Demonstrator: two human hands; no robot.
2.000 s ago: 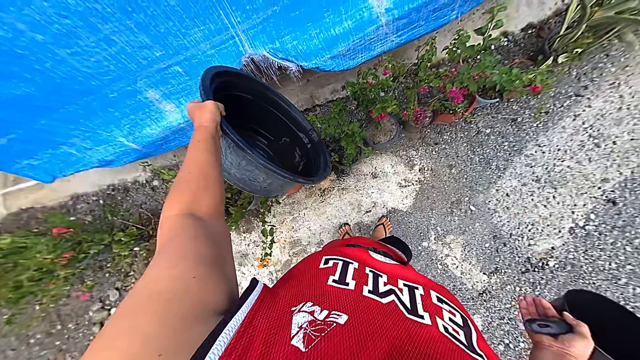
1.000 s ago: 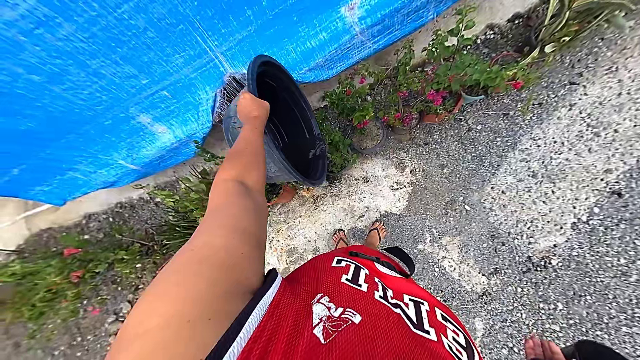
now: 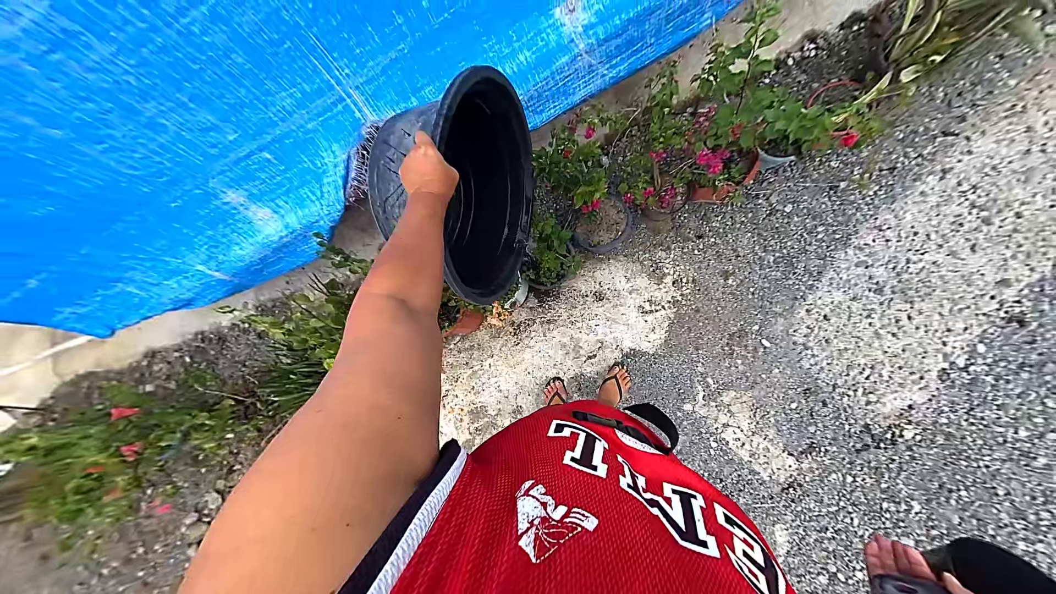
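A large black plastic tub [image 3: 487, 190] is held out at arm's length, tipped on its side, its mouth facing right. My left hand [image 3: 429, 169] is closed on its near rim and wall, the fingertips partly hidden. Behind the tub hangs a blue tarpaulin [image 3: 206, 148], its frayed edge close to the tub's base. At the bottom right corner my right hand [image 3: 907, 565] is partly cut off by the frame, with a dark object [image 3: 899, 584] lying across its fingers. A black rounded thing [image 3: 990, 565] is beside that hand; what it is cannot be told.
Potted plants with pink flowers [image 3: 711, 161] line the low concrete wall [image 3: 198, 318] beyond the tub. More plants [image 3: 305, 330] grow along the left. Rough gravel and concrete ground [image 3: 742, 305] lies around my sandalled feet [image 3: 615, 384].
My left hand has moved right with the tub, whose mouth has turned from facing lower right to facing more to the right. My right hand has dropped partly out of view at the bottom.
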